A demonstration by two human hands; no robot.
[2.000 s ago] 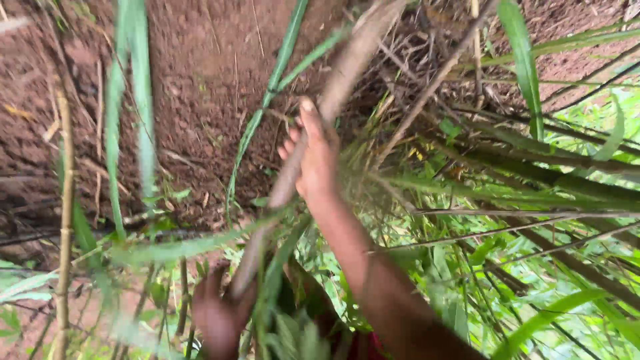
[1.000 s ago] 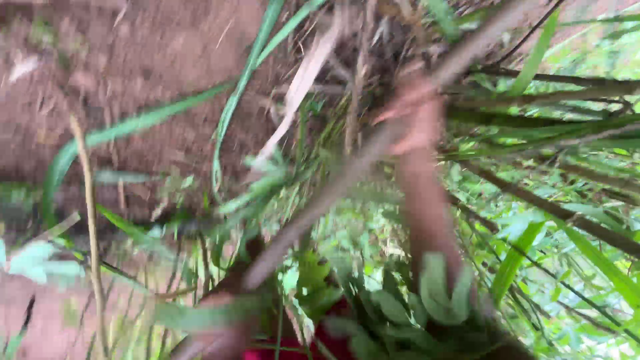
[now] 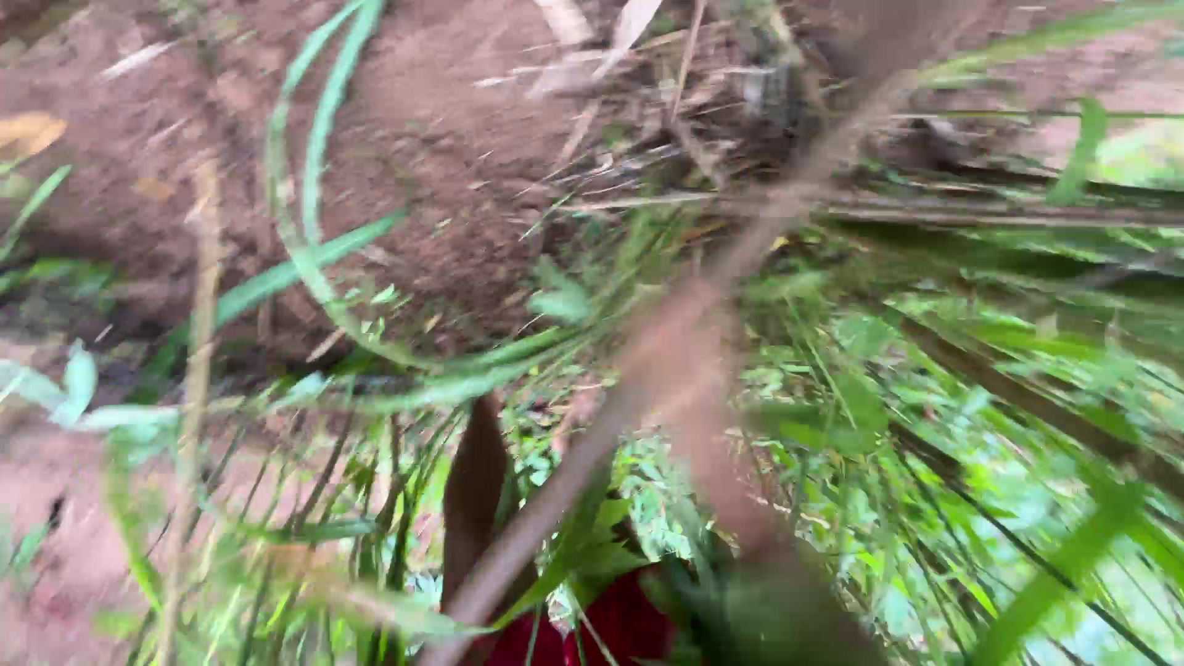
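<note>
A long wooden pole (image 3: 546, 509) runs slantwise from the bottom edge to the upper right, where its far end blurs into a dark brownish shape (image 3: 902, 37) that I cannot make out. My right hand (image 3: 680, 342), heavily blurred, is wrapped around the pole near the middle of the view, its forearm coming up from the lower right. My left hand is not visible; the pole's near part leaves the view at the bottom. Red cloth (image 3: 629, 615) shows below, among leaves. Beside the pole stands a dark brown, elongated shape (image 3: 476, 481), unclear.
Reddish-brown soil (image 3: 444, 120) fills the upper left, with dry plant litter (image 3: 638, 139) at the top centre. Long green grass blades (image 3: 305, 250) arch over the soil. A thin upright stem (image 3: 199, 370) stands at left. Dense stalks (image 3: 1017, 379) and foliage crowd the right.
Both hands were on the pole two seconds ago; my left hand, low at the left then, has left the view. My right hand still holds the pole, which has shifted. The view has moved.
</note>
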